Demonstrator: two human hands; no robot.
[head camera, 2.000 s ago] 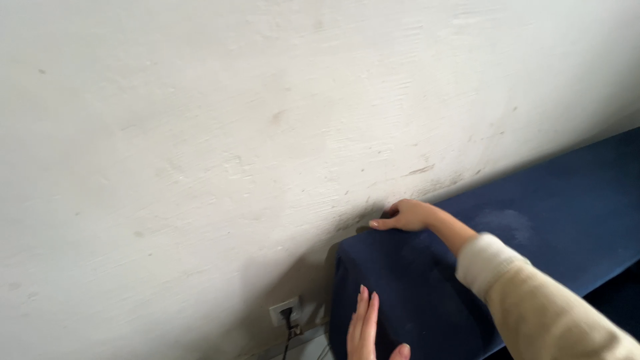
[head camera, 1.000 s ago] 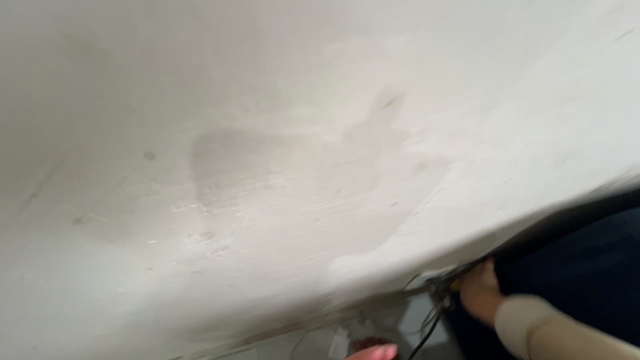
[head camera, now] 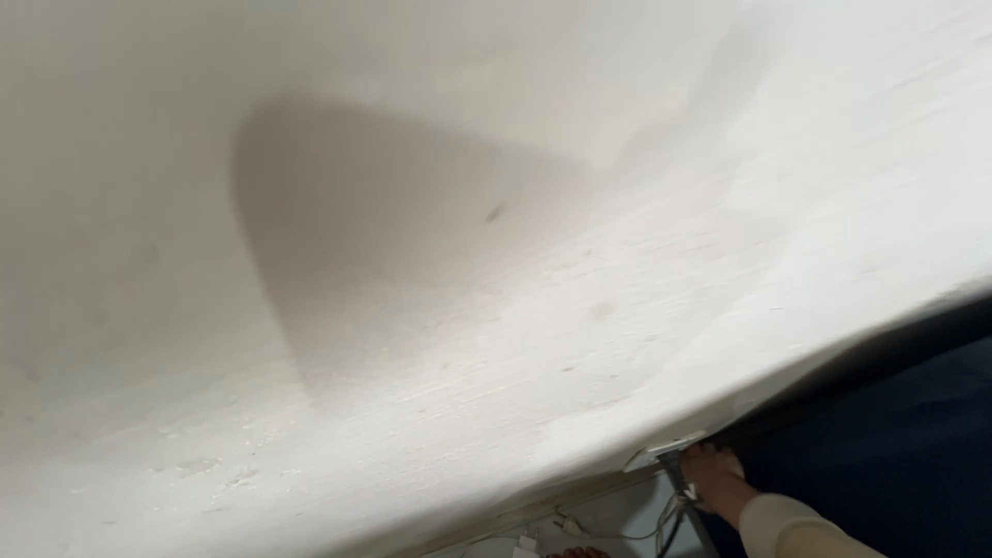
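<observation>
My right hand [head camera: 714, 474], in a cream sleeve, reaches down between the wall and the dark blue sofa-like piece [head camera: 876, 442]. It is at a dark plug [head camera: 671, 467] in the wall socket [head camera: 659, 449]; the fingers are partly hidden, and whether they grip the plug I cannot tell. Of my left hand [head camera: 581, 552] only some fingertips show at the bottom edge, beside a white charger plug [head camera: 527, 542]. Whether they touch it is unclear.
The pale, scuffed wall [head camera: 434, 310] fills most of the view and bears a large shadow. Cables [head camera: 668, 523] hang below the socket, and another light plug [head camera: 572, 525] lies near the wall's foot. The blue piece bounds the right side.
My right hand has moved from the top of the blue piece down behind it to the socket. My left hand has left the side of the blue piece. The view has moved nearer the wall.
</observation>
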